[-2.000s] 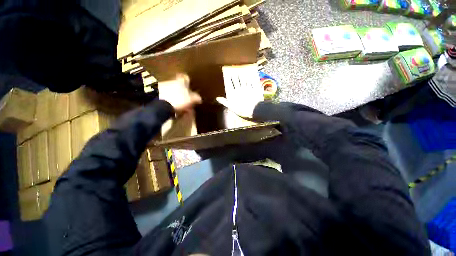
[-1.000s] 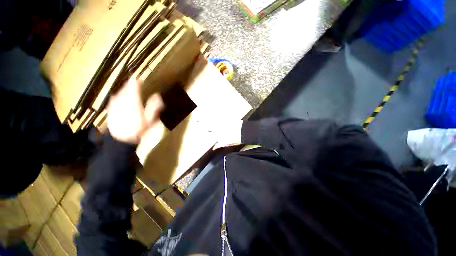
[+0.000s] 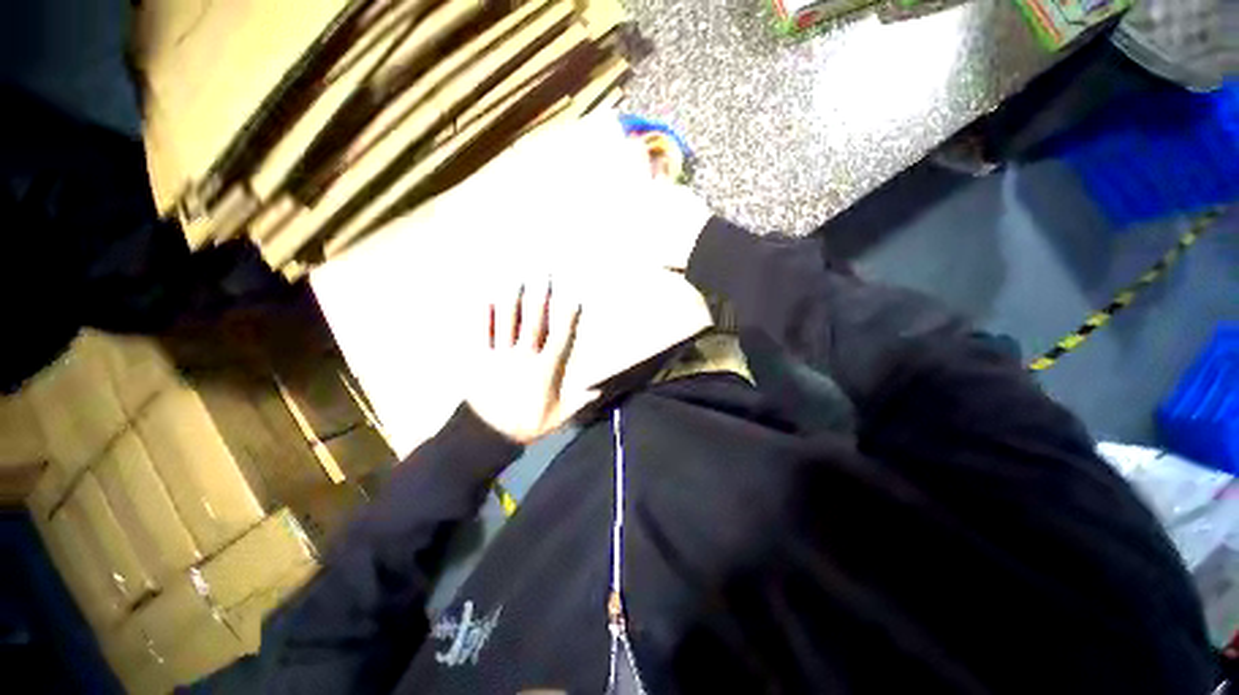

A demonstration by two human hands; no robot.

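Observation:
The shipping carton (image 3: 435, 258) lies in front of me with its top flaps folded over the opening. Its surface is washed out by glare. My left hand (image 3: 523, 373) lies flat on the near part of the flaps, fingers spread. My right hand (image 3: 669, 224) is at the carton's right side, so overexposed that its fingers blend into the board. The blue tape dispenser (image 3: 659, 143) lies just beyond my right hand, partly hidden. The inside of the carton is hidden.
A thick pile of flat cartons (image 3: 408, 122) lies beyond the carton. Stacked sealed cartons (image 3: 150, 475) stand at left. Green-edged product boxes (image 3: 1067, 16) show at the top edge of the speckled bench (image 3: 761, 95). Blue crates (image 3: 1155, 149) stand on the floor at right.
The carton opening was open and dark and is now covered by its flaps. My left hand has come down onto the flaps. My right hand has come into view at the right side.

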